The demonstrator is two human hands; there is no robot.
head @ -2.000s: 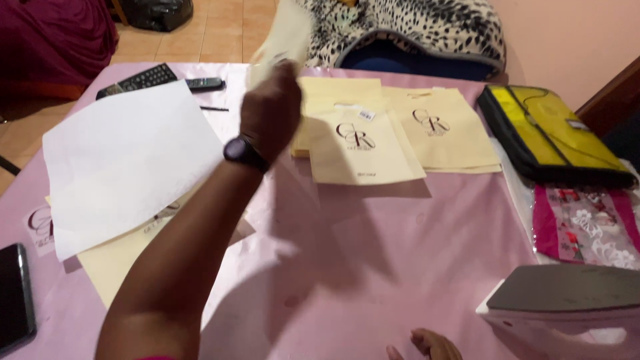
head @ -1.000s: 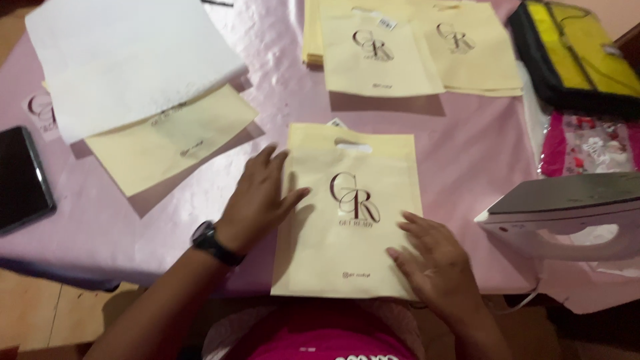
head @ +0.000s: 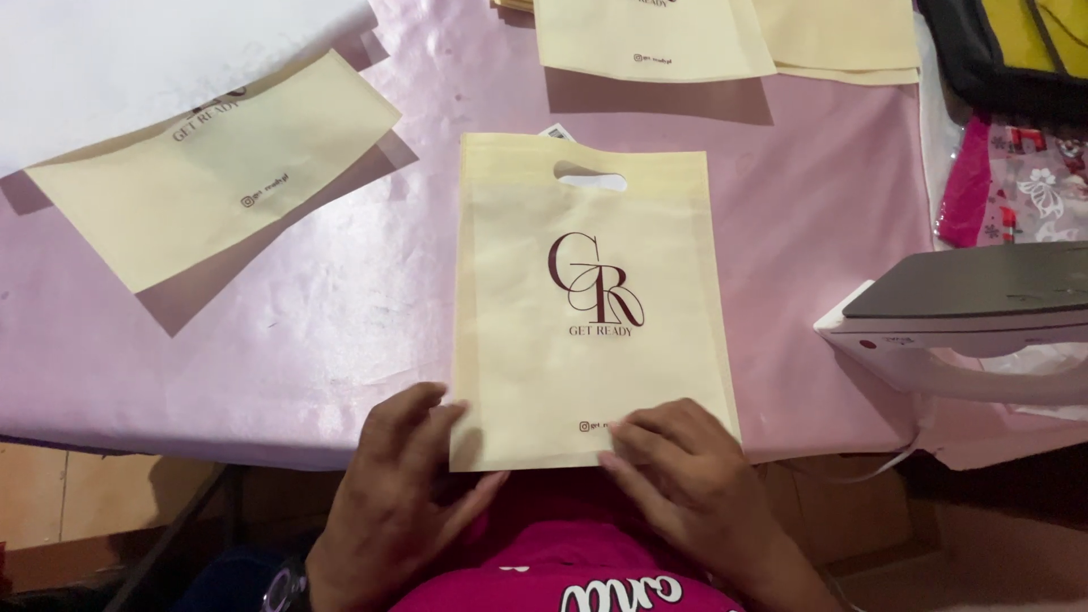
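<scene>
A cream fabric bag (head: 518,340) with a die-cut handle and a dark red printed logo lies flat on the pink-covered table (head: 357,357), its bottom edge toward me. A small tag pokes out behind its top edge. My left hand (head: 408,476), fingers apart, is at the bag's lower left corner. At the lower right, my right hand (head: 688,467) rests curled fingertips on the bag by the small print; whether they pinch the edge cannot be told.
A second printed bag (head: 280,170) lies at the left, partly under a white sheet (head: 153,68). More cream bags (head: 654,42) are at the top. On the right are a clothes iron (head: 960,323), a patterned plastic packet (head: 1028,187) and a black-and-yellow case (head: 960,51).
My left arm, stretched far across the table two seconds ago, is back near the front edge. Since one second ago, both hands have moved down the bag's sides to its bottom corners.
</scene>
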